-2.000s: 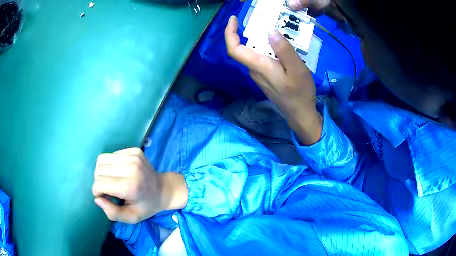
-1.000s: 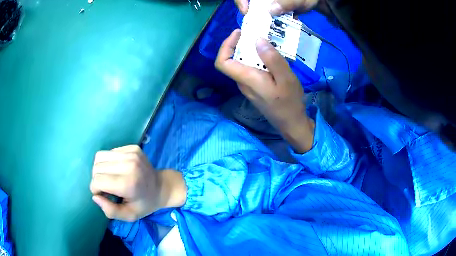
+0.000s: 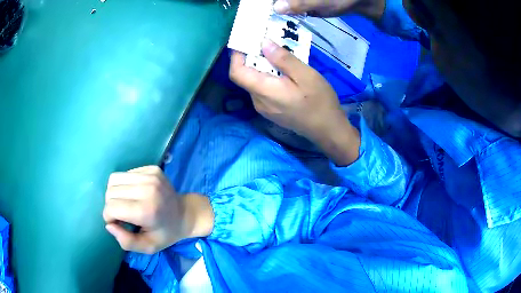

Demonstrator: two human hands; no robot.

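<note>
My right hand [image 3: 145, 209] is curled into a fist at the edge of the green mat [image 3: 85, 126], thumb side down. A dark gap shows between thumb and finger; no held object can be made out. My left hand is not in view. Beyond, another person's two hands [image 3: 291, 94] hold a white plastic housing [image 3: 300, 41] with dark parts in its middle. A flat white part [image 3: 249, 26] covers its left side. The housing's top is partly behind the fingers.
A deep blue crate [image 3: 394, 60] with a white sheet [image 3: 345, 44] is behind the housing. The person's blue sleeve [image 3: 377, 163] and dark head [image 3: 480, 51] are at right. Small bits [image 3: 93, 11] and a dark bundle [image 3: 10, 23] lie at upper left.
The other person's hands and the housing have moved left towards the bench edge, uncovering more of the white sheet. My right hand has barely moved.
</note>
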